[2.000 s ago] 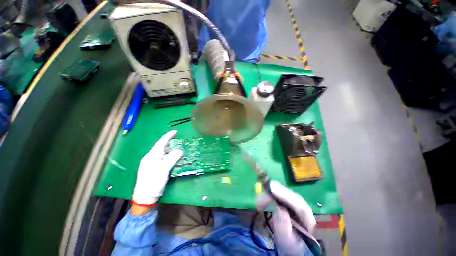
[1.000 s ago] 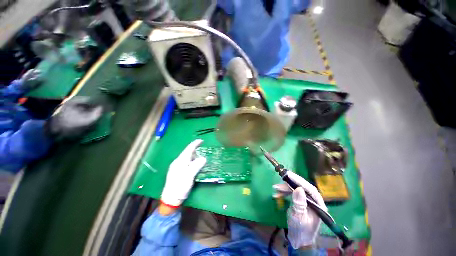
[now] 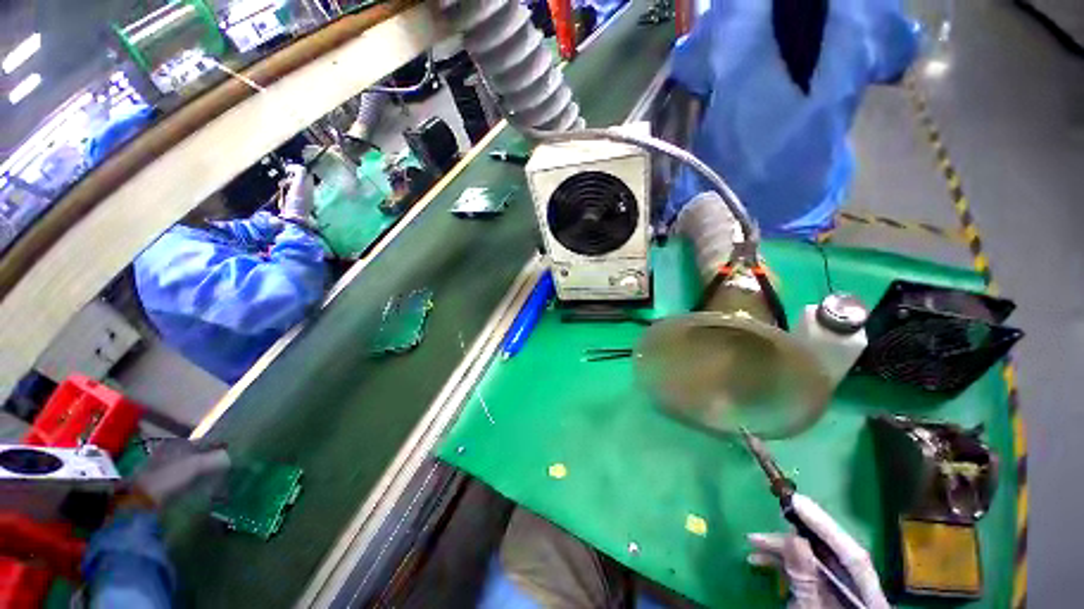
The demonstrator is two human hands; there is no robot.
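My right hand (image 3: 820, 559), in a white glove and cut off by the bottom edge, holds a dark soldering iron (image 3: 787, 490). The iron points up and left, its metal tip just at the lower rim of the round fume hood (image 3: 731, 375). My left hand is not in view. No circuit board shows on the green mat (image 3: 571, 410). The iron stand (image 3: 939, 470), with a yellow-brown sponge (image 3: 941, 557) in front, is right of the iron.
A grey-gloved hand (image 3: 178, 470) of another person is beside a board (image 3: 262, 497) on the conveyor (image 3: 345, 416). Further boards lie beyond. The ionizer (image 3: 591, 220), blue pen (image 3: 527, 315), tweezers (image 3: 609, 353), white bottle (image 3: 838, 333) and black fan (image 3: 939, 337) stand or lie around the hood.
The view has turned left, showing more of the conveyor. My left hand and the board it was touching have left the mat area in view. My right hand still holds the iron.
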